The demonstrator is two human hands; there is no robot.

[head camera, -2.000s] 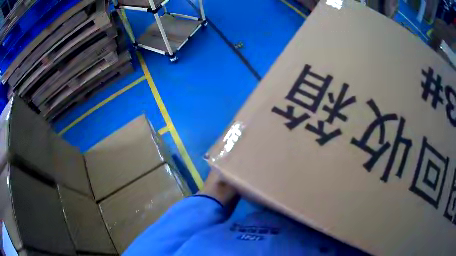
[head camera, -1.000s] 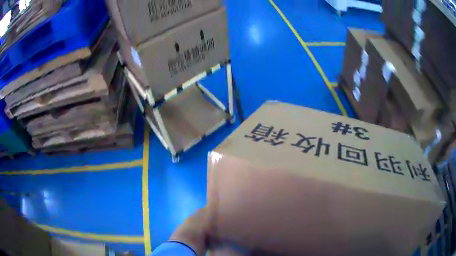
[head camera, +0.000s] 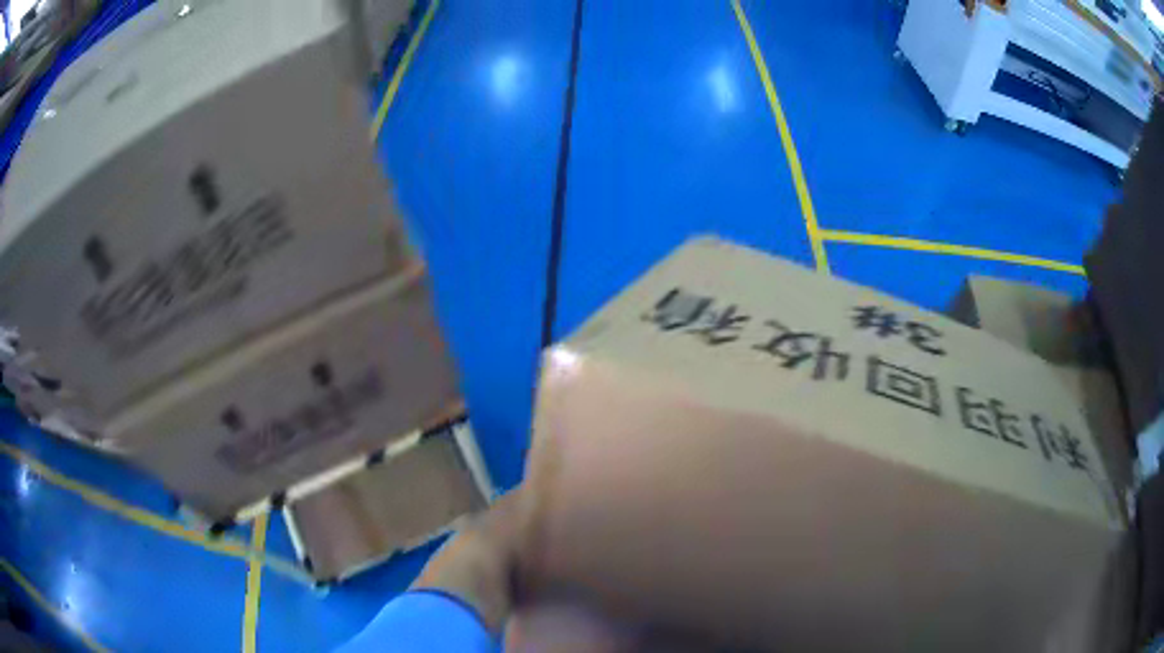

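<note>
A big brown carton [head camera: 817,498] with black Chinese printing and "3#" on its top fills the lower right, held up in front of my body. My left hand [head camera: 479,561], below a blue sleeve, is against the carton's left side near the bottom edge. Its fingers are partly hidden and blurred. My right hand is not in view; the carton's right end reaches dark shapes at the right edge.
At left a pipe-rack trolley [head camera: 383,510] carries two stacked cartons [head camera: 217,242]. Brown cartons [head camera: 1034,319] stand at the right beyond the held one. A white wheeled bench [head camera: 1008,77] is at the upper right. The blue floor [head camera: 638,153] has yellow lines.
The view has moved forward, so the trolley and its cartons are now close at the left. The pallet stack has mostly left view and the white bench shows more. The carton stays held.
</note>
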